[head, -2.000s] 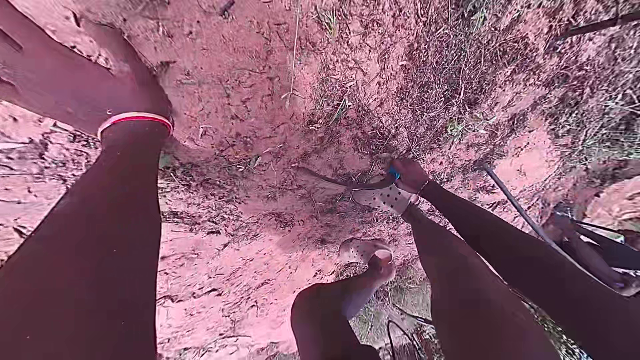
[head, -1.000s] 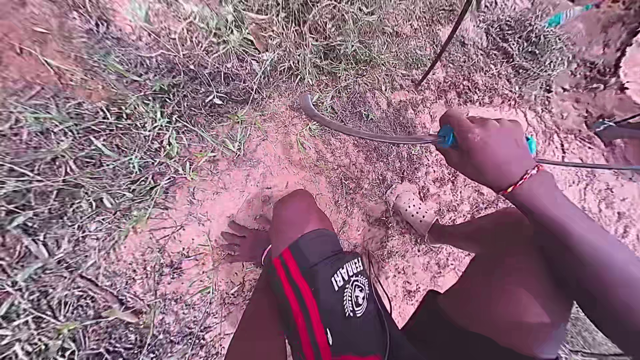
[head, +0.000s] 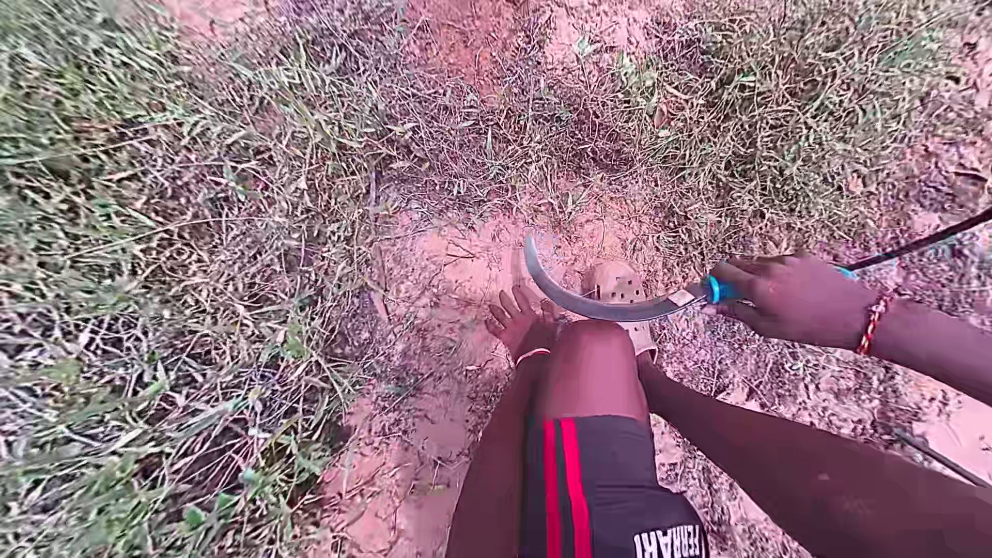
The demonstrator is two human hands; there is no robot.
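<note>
My right hand (head: 802, 301) is closed around the blue handle of a sickle (head: 597, 310) at the right of the view. The sickle's curved metal blade reaches left, over a tan perforated clog (head: 620, 283) and just beyond my bent knee, with its tip pointing up. My left hand (head: 527, 324) is beside the knee, fingers spread over the bare reddish soil and holding nothing; part of it is hidden behind the knee. A light band circles the left wrist, and a red and yellow cord the right one.
Grass and low weeds (head: 155, 310) cover the left side. More dry grass (head: 759, 132) grows at the upper right. Reddish soil (head: 457, 263) lies between them. A dark thin rod or hose (head: 930, 236) comes in from the right edge, and another (head: 942, 459) lies lower down.
My left hand was spread at the upper left two seconds ago and is now low beside my knee. My right hand keeps hold of the sickle. The view has turned a lot.
</note>
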